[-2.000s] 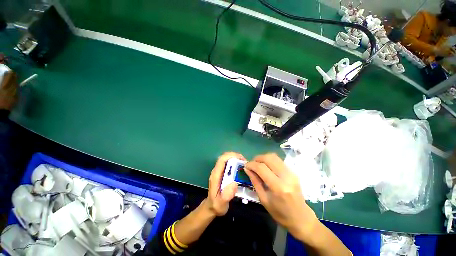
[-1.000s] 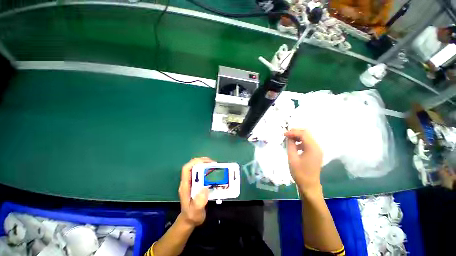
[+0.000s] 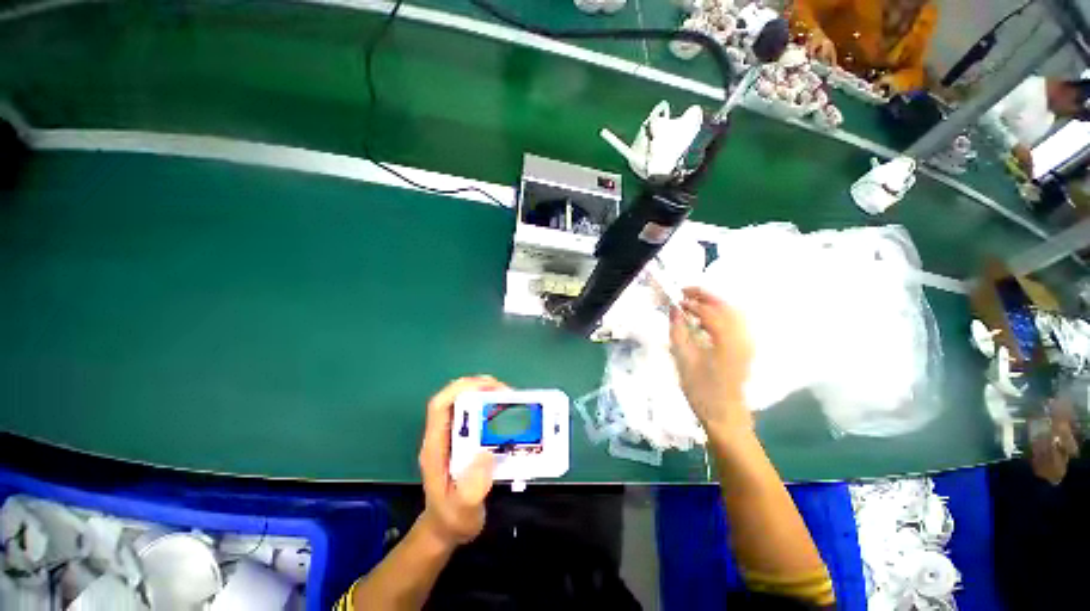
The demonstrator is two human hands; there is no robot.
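My left hand [image 3: 452, 460] holds an open white device housing [image 3: 556, 436] near the bench's front edge. A blue rectangular part [image 3: 512, 424] with a greyish-green middle and thin red wires sits inside it. My right hand [image 3: 714, 346] is raised at the pile of white parts and the plastic bag; its fingertips are together near a thin pale piece, and I cannot tell whether they grip it. The flat translucent frames [image 3: 616, 430] lie right of the housing. The black electric screwdriver [image 3: 634, 251] hangs slanted in front of the grey screw feeder [image 3: 562, 227].
A large clear bag of white parts [image 3: 825, 322] lies to the right. Blue crates [image 3: 320, 561] with white parts [image 3: 914, 549] stand below the near edge. White units [image 3: 885, 185] stand on the conveyor. People [image 3: 879, 36] work at the far right. A cable curves overhead.
Since the first frame, my right hand has left the housing and moved right to the parts pile. The view has shifted. My left hand still holds the housing, now facing up.
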